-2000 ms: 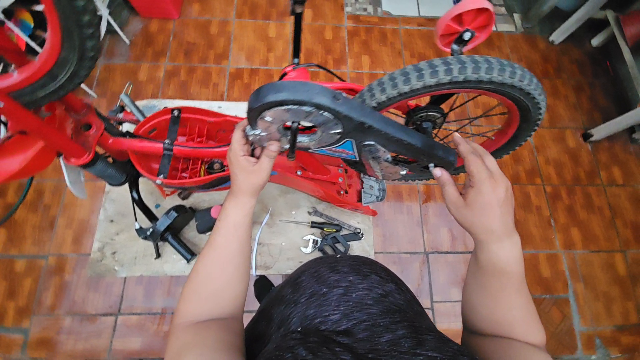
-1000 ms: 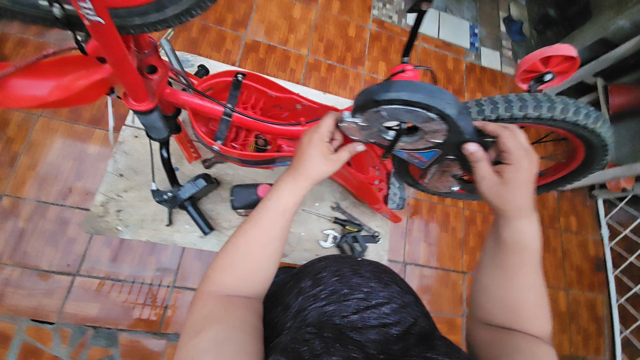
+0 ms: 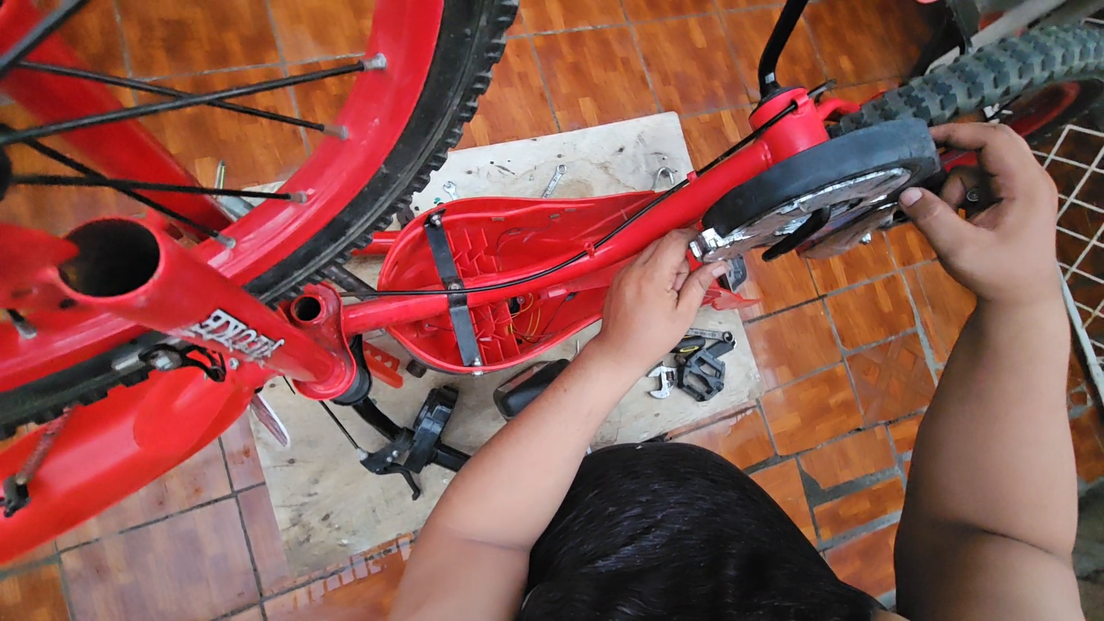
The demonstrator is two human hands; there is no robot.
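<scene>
A red bicycle frame (image 3: 552, 263) is upside down, with a black chain guard (image 3: 828, 168) over its crank and chainring. My left hand (image 3: 655, 293) has its fingertips on the left end of the guard, at a shiny metal-coloured part. My right hand (image 3: 992, 207) grips the guard's right portion, thumb below and fingers above. The crank arm (image 3: 798, 233) sticks out from the guard's middle. Behind the guard stands the knobby rear tyre (image 3: 957, 73). Under the frame tube lies a red plastic shell (image 3: 517, 216) crossed by a black strap (image 3: 453, 289).
The front wheel's tyre (image 3: 466, 86) and red fork fill the upper left. On a worn board (image 3: 319, 509) lie a black pedal (image 3: 703, 371), an adjustable wrench (image 3: 662, 381), other wrenches and the handlebar end with its brake lever (image 3: 401, 457). A white metal grille (image 3: 1074, 216) stands at right.
My right hand has moved from the guard's rear end to nearer its round front part, while my left hand stays at the left edge. The view has shifted and come closer.
</scene>
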